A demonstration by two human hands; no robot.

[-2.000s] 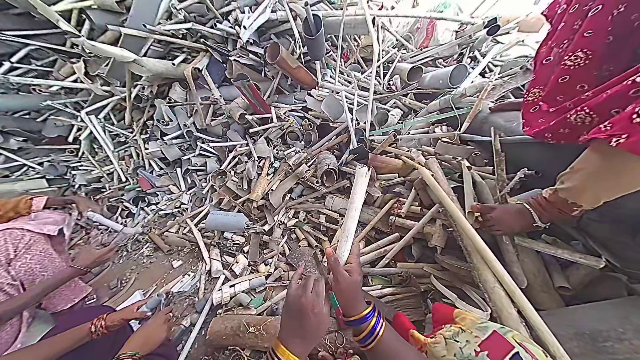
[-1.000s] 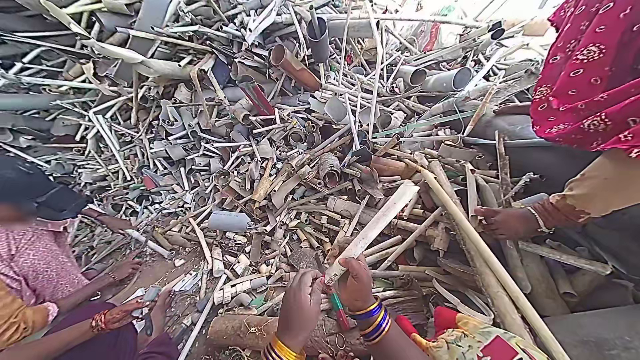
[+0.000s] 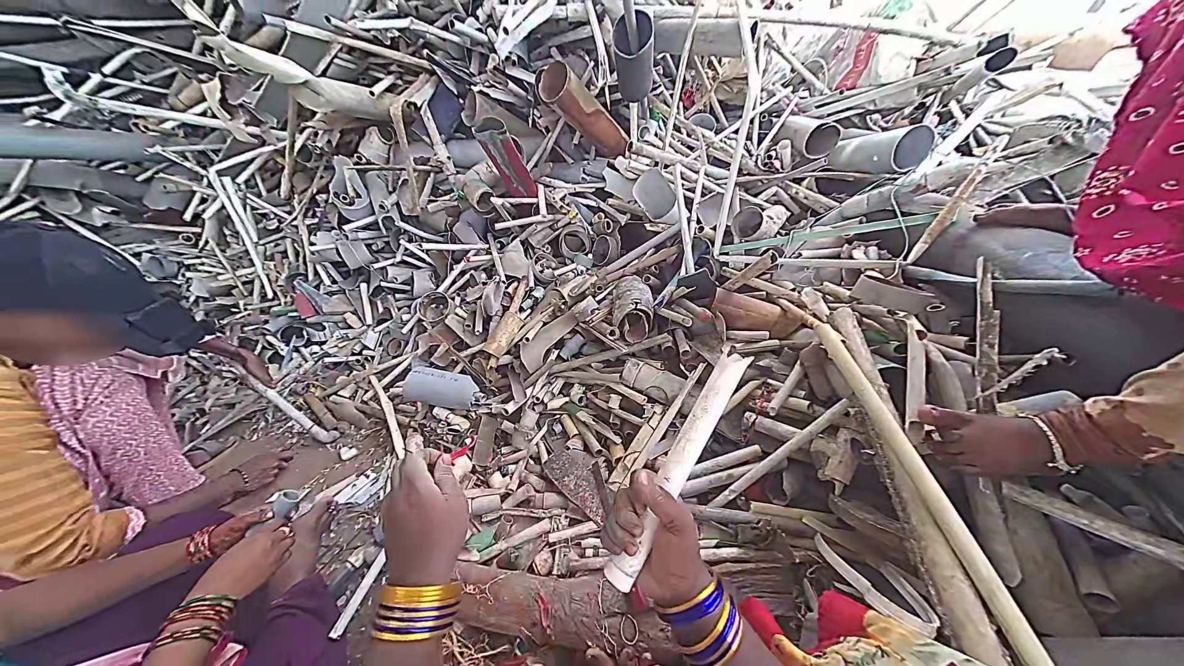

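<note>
My right hand point(image 3: 655, 535), with blue and gold bangles at the wrist, is closed around the lower end of a whitish split plastic pipe point(image 3: 696, 435) that tilts up to the right. My left hand point(image 3: 425, 513) is raised at the left of it, its fingers pinched on a thin pale strip point(image 3: 387, 416) that points upward. A small red piece point(image 3: 462, 450) shows at my left fingertips; whether I hold it I cannot tell. Below both hands lies a thick log point(image 3: 555, 606), and a flat metal blade point(image 3: 575, 481) shows between them.
A large heap of scrap pipes point(image 3: 518, 277) fills the ground ahead. A long yellowish pipe point(image 3: 906, 462) slants down at the right. Co-workers sit at the left, their hands point(image 3: 245, 546) near a small grey fitting point(image 3: 285, 502). Another person's hand point(image 3: 990, 442) reaches in from the right.
My hands have moved apart. The whitish pipe, near both hands a second ago, is now in my right hand alone, and a thin strip shows in my left. The co-worker in a dark cap has leaned further in.
</note>
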